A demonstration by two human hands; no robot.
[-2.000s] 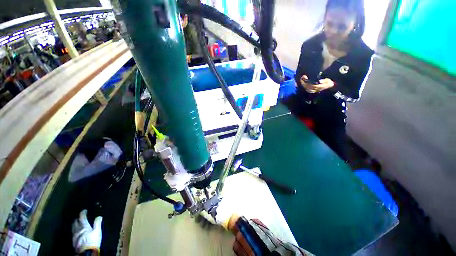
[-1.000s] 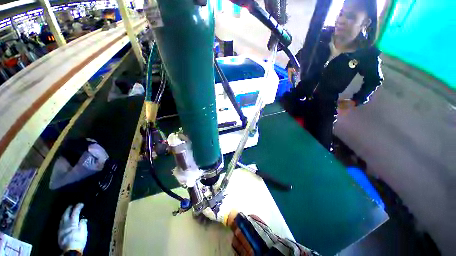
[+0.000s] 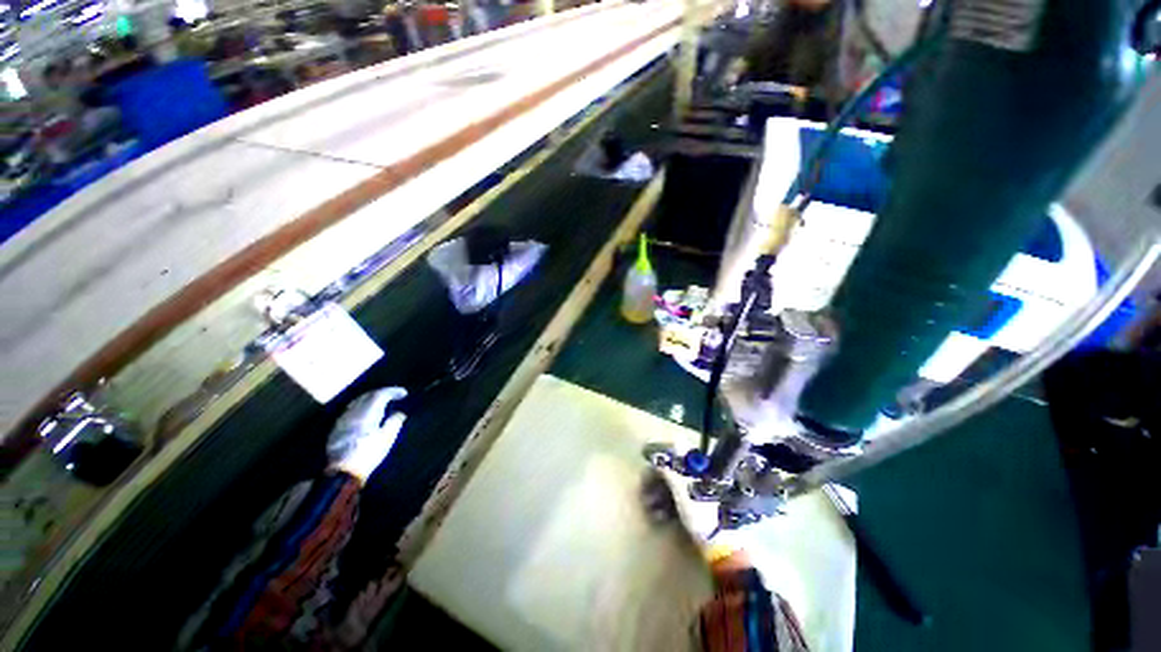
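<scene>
The dark-green power screwdriver hangs at a tilt over the cream mat. Its silver nose is low over the mat's right part. My right hand is blurred and mostly hidden at the nose; the yellowish cuff shows, but its grip does not. A dark blurred shape lies left of the nose; I cannot tell what it is. My left hand, in a white glove, is over the dark belt with thumb and fingers apart. A whitish bag with a dark unit lies farther up the belt, its cord trailing towards my left hand.
A second bag is farther along the belt. A yellow-liquid bottle and small parts tray stand beyond the mat. A dark-handled tool is right of it. The white-and-blue feeder stands behind. A card hangs by the shelf.
The view has swung left, with more belt and shelf showing. My left hand has moved forward along the belt, nearer the bagged unit's cord. My right hand remains at the driver's nose.
</scene>
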